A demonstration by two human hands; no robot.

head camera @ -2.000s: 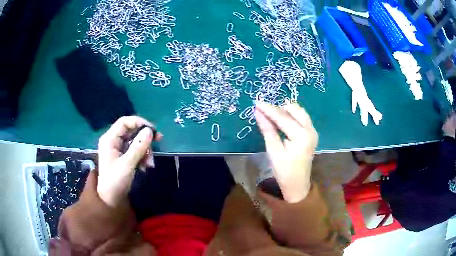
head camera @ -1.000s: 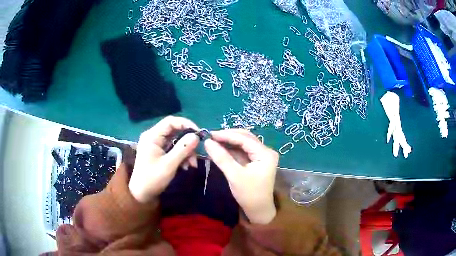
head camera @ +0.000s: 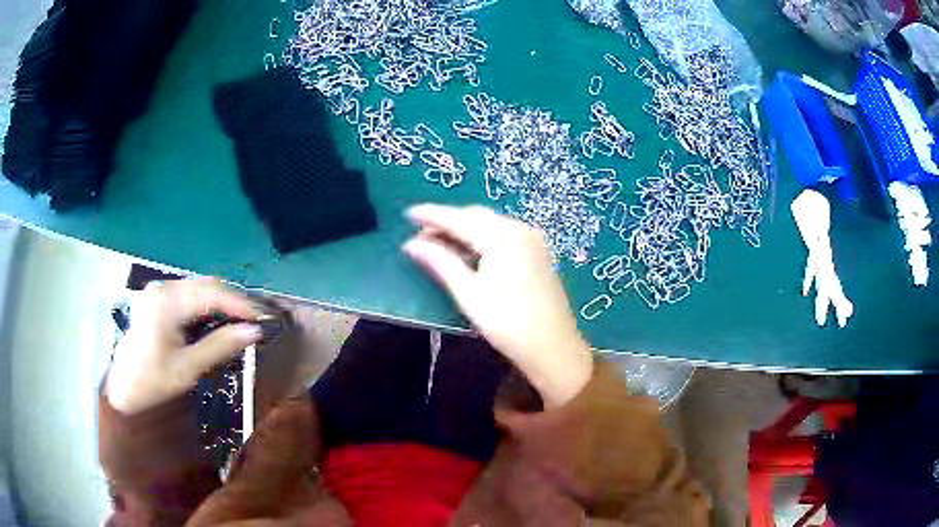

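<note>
My left hand (head camera: 180, 345) is blurred, below the table edge at left, over the white tray (head camera: 248, 396) of black pieces. Its thumb and fingers are closed on a small black strap piece (head camera: 272, 325), also blurred. My right hand (head camera: 494, 283) is over the table's front edge, thumb and fingers apart, with nothing visible in it. A black ribbed sheet (head camera: 297, 160) lies flat on the green table, left of my right hand. Small metal fittings (head camera: 546, 170) lie in a dense pile behind my right hand. Metal oval links (head camera: 669, 226) lie in a loose pile to its right.
Stacked black strips (head camera: 77, 103) stand at far left. More links (head camera: 386, 41) lie at the back. A clear plastic bag (head camera: 690, 36) spills links. A white glove (head camera: 816, 252) lies near blue bins (head camera: 801, 129) at right. A red stool (head camera: 788, 453) stands below the table.
My hands have parted from in front of me. My left hand moved left and down to the tray with the black piece. My right hand let go, opened and rose over the table edge.
</note>
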